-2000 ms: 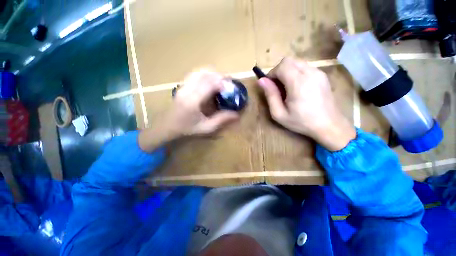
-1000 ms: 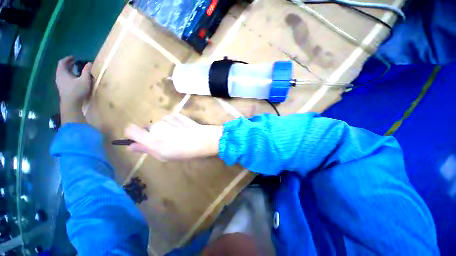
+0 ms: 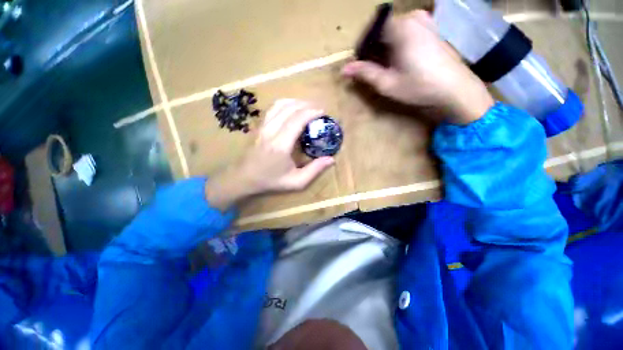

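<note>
My left hand (image 3: 277, 152) holds a round black housing (image 3: 322, 137) between thumb and fingers over the cardboard, its open face with silvery and white detail turned up. My right hand (image 3: 427, 72) holds slim black tweezers (image 3: 374, 34), slightly blurred, pointing up and away from the housing. A loose pile of small black parts (image 3: 235, 109) lies on the cardboard left of my left hand. A large translucent syringe (image 3: 524, 74) with a black band and blue end cap lies behind my right hand, its tip end out of the picture.
The cardboard sheet (image 3: 225, 41) has pale tape strips. Grey cables (image 3: 600, 51) run at the far right. On the green surface at left are a tape roll (image 3: 59, 156) and a crumpled tissue (image 3: 85, 169). Blue cloth shows at the lower right edge.
The view has swung back from the right. My left hand, a second ago at the far left edge, is now over the cardboard with the housing. My right hand still holds the tweezers.
</note>
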